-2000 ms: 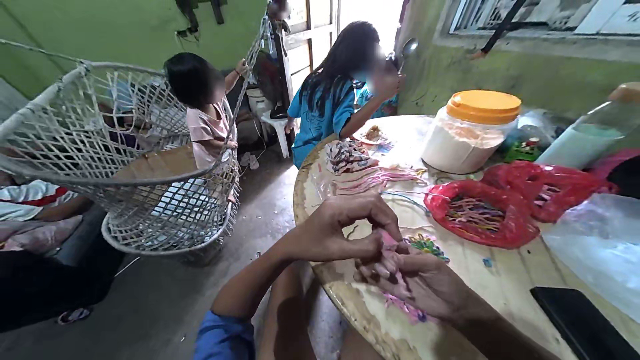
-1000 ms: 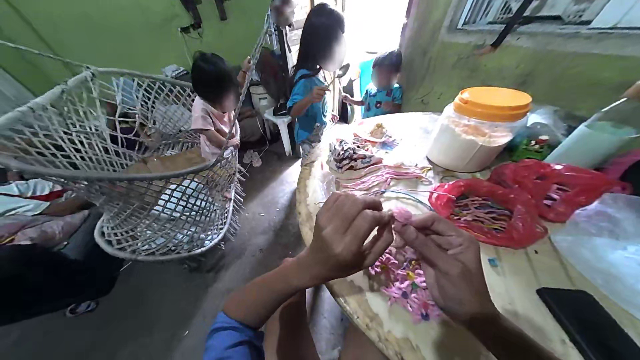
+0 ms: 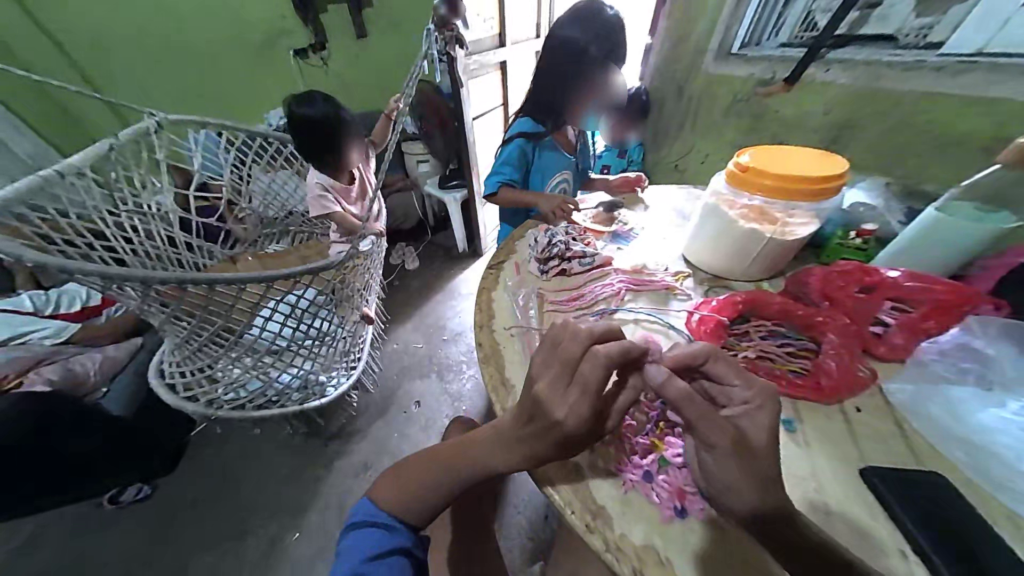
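Over the round wooden table [image 3: 824, 472], my left hand [image 3: 572, 392] and my right hand [image 3: 720, 424] meet at the fingertips. Both pinch a small pink piece [image 3: 650, 349], perhaps yarn; its shape is mostly hidden by the fingers. Below and partly behind my right hand lies a pile of pink and purple flower-shaped pieces [image 3: 660, 472], some with yellow, green or blue centers. Pink cords [image 3: 616, 286] lie in a bundle beyond my hands, near a patterned cloth bundle [image 3: 564, 250]. A red plastic bag [image 3: 840, 364] holds cords of several colors.
A jar with an orange lid [image 3: 764, 212], a bottle of pale green liquid [image 3: 944, 228], a clear plastic bag [image 3: 972, 400] and a black phone [image 3: 936, 512] are on the table. A person in blue [image 3: 532, 164] sits across. A hanging net cradle [image 3: 264, 288] is at left, a person beside it.
My hands have moved slightly off the table's near side, fingers together around the pink piece. The person in blue has lowered the spoon to the plate; it was raised before.
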